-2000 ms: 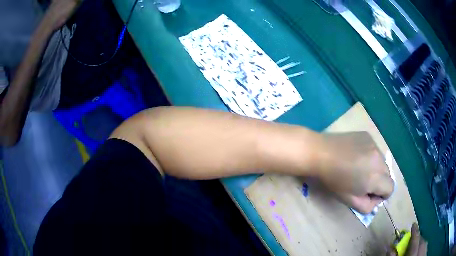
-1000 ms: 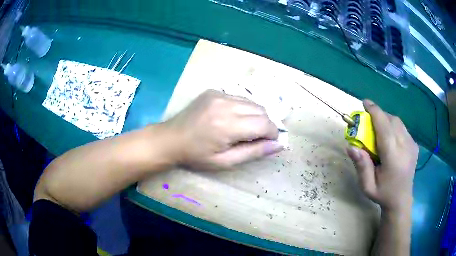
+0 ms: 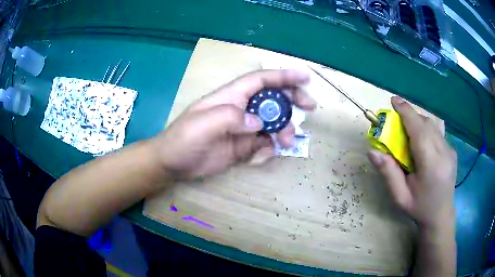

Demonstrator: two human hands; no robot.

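My left hand (image 3: 217, 127), slightly blurred, holds a small round black part (image 3: 269, 110) between thumb and fingers above the board. The part shows a ring of pale dots and a pale metallic centre facing up. My right hand (image 3: 420, 162) is closed around a yellow hand tool (image 3: 395, 138). The tool's long thin metal tip (image 3: 341, 90) points up and left, apart from the black part. A small white wipe (image 3: 293, 146) with grey smudges lies on the board, partly hidden behind my left fingers.
Dark crumbs (image 3: 342, 203) lie on the tan board (image 3: 244, 203). A spotted white cloth (image 3: 89, 115) with thin pale sticks (image 3: 116, 73) at its upper edge is on the left. Squeeze bottles (image 3: 27, 60) stand far left. Clear trays (image 3: 429, 54) hold black parts at the back right. A dark cord (image 3: 473, 162) runs at right.
The view has swung right and now shows both hands. My left hand, earlier low over the wipes, has lifted and turned, showing the round black part. My right hand still holds the yellow tool.
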